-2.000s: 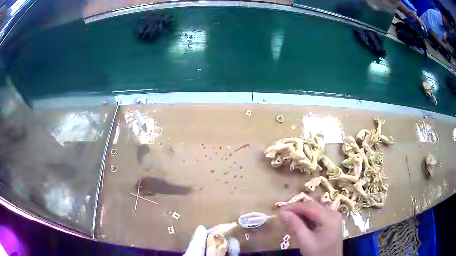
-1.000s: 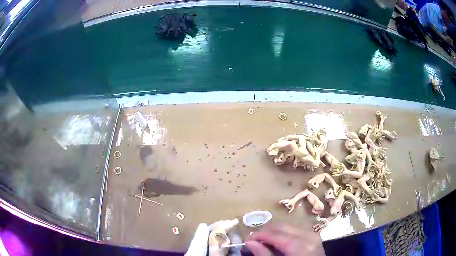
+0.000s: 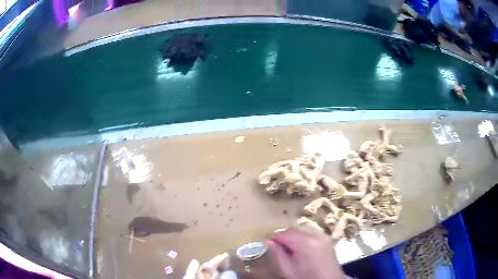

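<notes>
My left hand (image 3: 191,269), in a white glove, is cut off by the bottom edge and holds a tan figure torso (image 3: 206,271) with an arm pointing up right. My right hand (image 3: 308,253), bare and blurred, has its fingertips pinched at the right rim of a small oval dish (image 3: 252,250). The thin applicator stick is mostly hidden by blur and fingers at the dish. Tan figure arms (image 3: 292,175) lie heaped beyond my right hand, with more figure arms (image 3: 377,188) to their right.
A green belt (image 3: 235,82) runs behind the bench, carrying dark clumps (image 3: 184,50). A clear-sided box (image 3: 52,212) stands at left. A blue bin (image 3: 463,245) of tan parts sits below right. Small square tags (image 3: 172,254) and a dark stain (image 3: 155,225) mark the bench. A person (image 3: 450,16) is at upper right.
My right hand has moved from the torso, where the stick was, back to the dish. The view has shifted, so bench items appear further left and lower.
</notes>
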